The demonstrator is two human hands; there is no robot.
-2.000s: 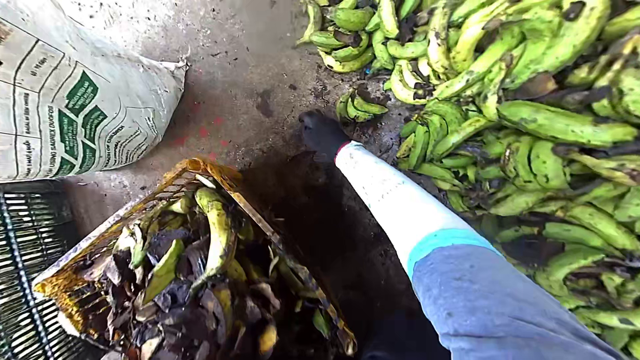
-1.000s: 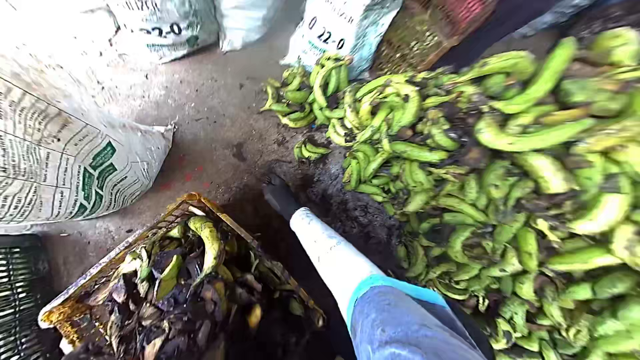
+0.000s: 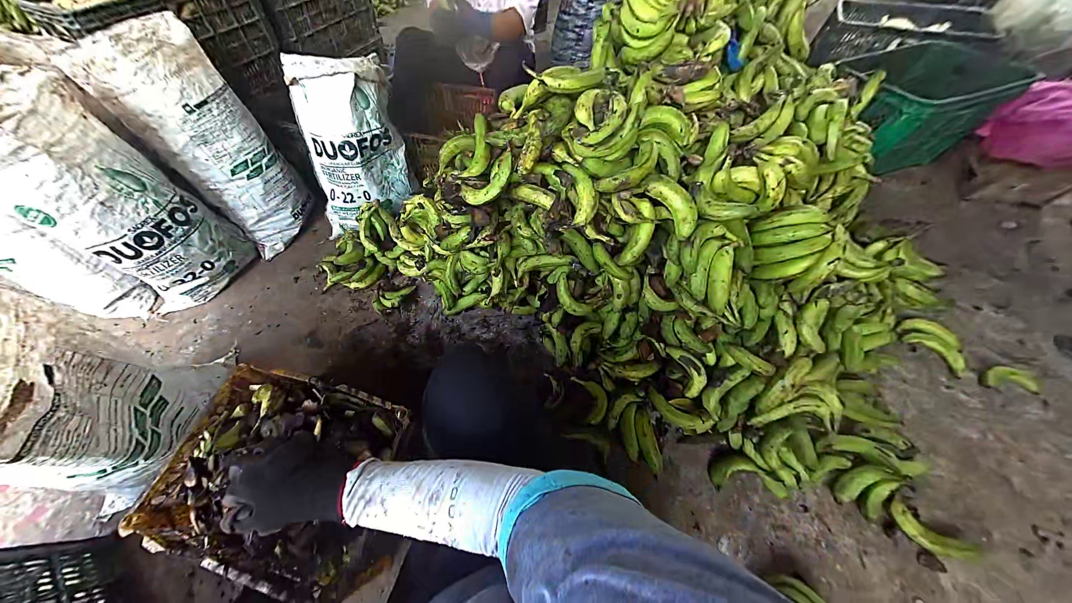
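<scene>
My right hand [image 3: 285,486], in a dark glove with a white sleeve behind it, lies over the yellow crate [image 3: 180,477] at lower left. Its fingers point down into the dark peels and plant scraps [image 3: 276,419] that fill the crate; whether they grip anything is hidden. A large heap of green plantains [image 3: 653,251] spreads over the floor ahead and to the right of my arm. My left hand does not show.
White fertilizer sacks [image 3: 347,134] stand at the left and back left. Someone in dark gloves [image 3: 473,25] sits behind the heap. A green crate [image 3: 946,100] and a pink bag [image 3: 1034,126] are at the back right. Single plantains [image 3: 1009,378] lie on the floor at right.
My right hand has moved from the floor beside the heap to the scraps in the yellow crate. The view has swung up and right, showing more of the heap.
</scene>
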